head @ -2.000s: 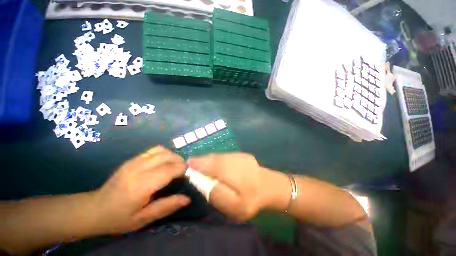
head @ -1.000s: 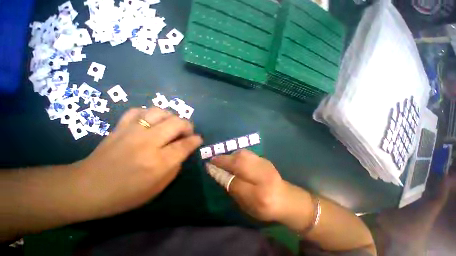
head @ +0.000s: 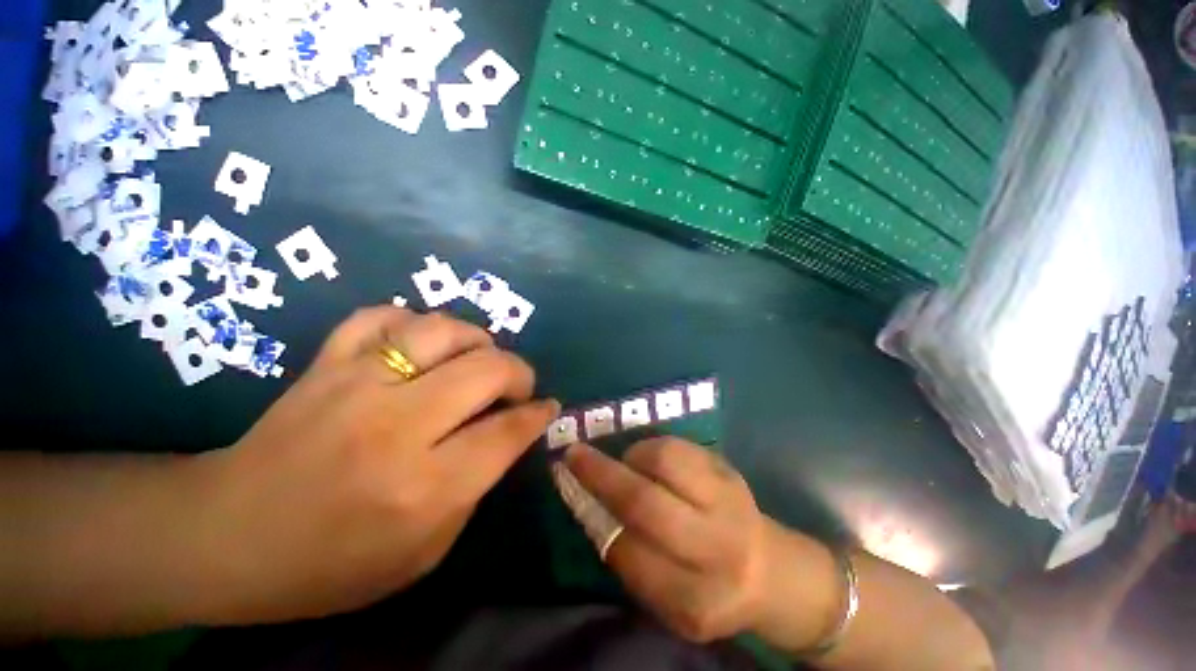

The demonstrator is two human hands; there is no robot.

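Note:
A green PCB panel [head: 704,429] lies near my body, mostly hidden under my right hand. A row of several square modules [head: 636,413] with white faces and dark edges runs along its far edge. My right hand [head: 662,524], with white wrapping on one finger, rests over the panel, fingertips just below the row's left end. My left hand [head: 407,452], with a gold ring, has its fingertips together at the row's left end. Whether either hand pinches a module is hidden by the fingers.
Loose backing pieces [head: 131,197] lie in a pile at upper left, a few nearer my left hand. Stacked PCB panels [head: 656,118] stand beyond the work. Component trays [head: 1076,236] with grouped modules are stacked at right. A blue parts bin [head: 19,105] is at the left edge.
The view has moved closer and turned, so the stacked panels and trays appear larger and further right. Both hands stay at the panel; my left fingertips are now at the row's left end.

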